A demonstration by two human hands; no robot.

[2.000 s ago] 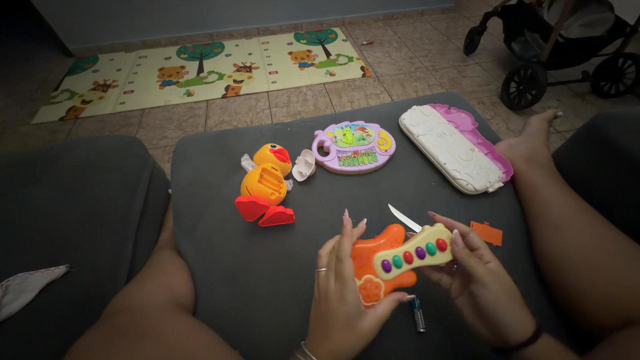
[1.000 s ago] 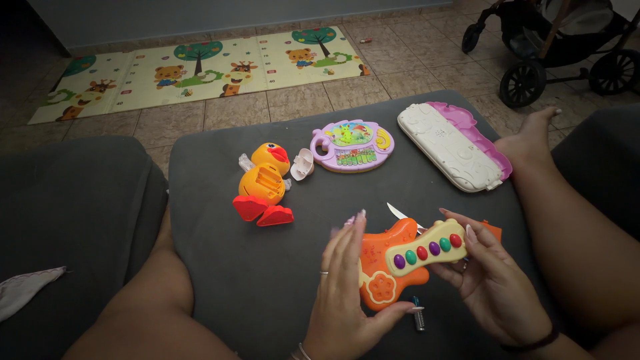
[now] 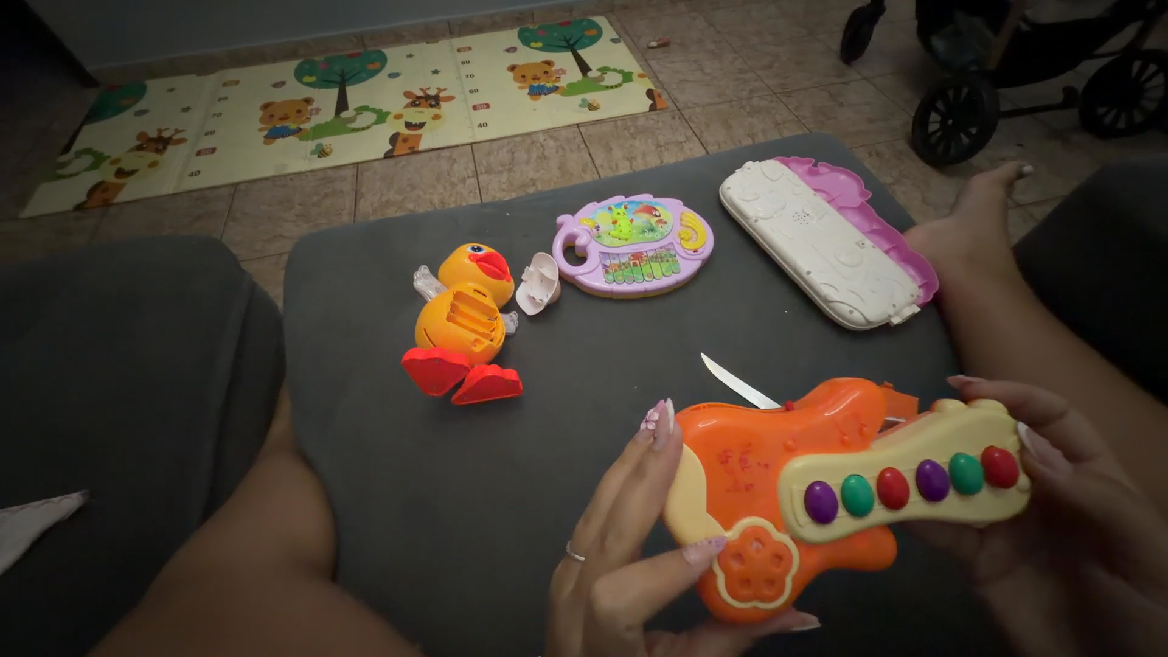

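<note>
My left hand [image 3: 630, 538] holds the body end of an orange toy guitar [image 3: 776, 438], a fingertip at its flower-shaped button. The yellow neck, with a row of colored buttons, is gripped by my right hand [image 3: 1077, 493]. Behind the guitar a knife blade [image 3: 735, 381] sticks out; its handle is hidden. An orange plastic piece [image 3: 902, 404] shows partly behind the guitar. Farther off, a yellow toy duck [image 3: 461, 319] lies with its battery compartment exposed, beside a pale plastic piece [image 3: 538, 285]. A purple toy piano [image 3: 634, 246] lies to the right of that piece.
A white and pink plastic toy [image 3: 821, 242] lies face down at the back right of the grey cushioned seat [image 3: 547, 547]. My legs flank the seat. A play mat [image 3: 365, 100] and a stroller [image 3: 958, 114] are on the tiled floor. Cloth [image 3: 36, 525] lies at left.
The guitar has come up closer in my hands and now covers the orange piece in part. My left fingers have shifted from beside the body to its edge and flower button. The screwdriver seen earlier is hidden.
</note>
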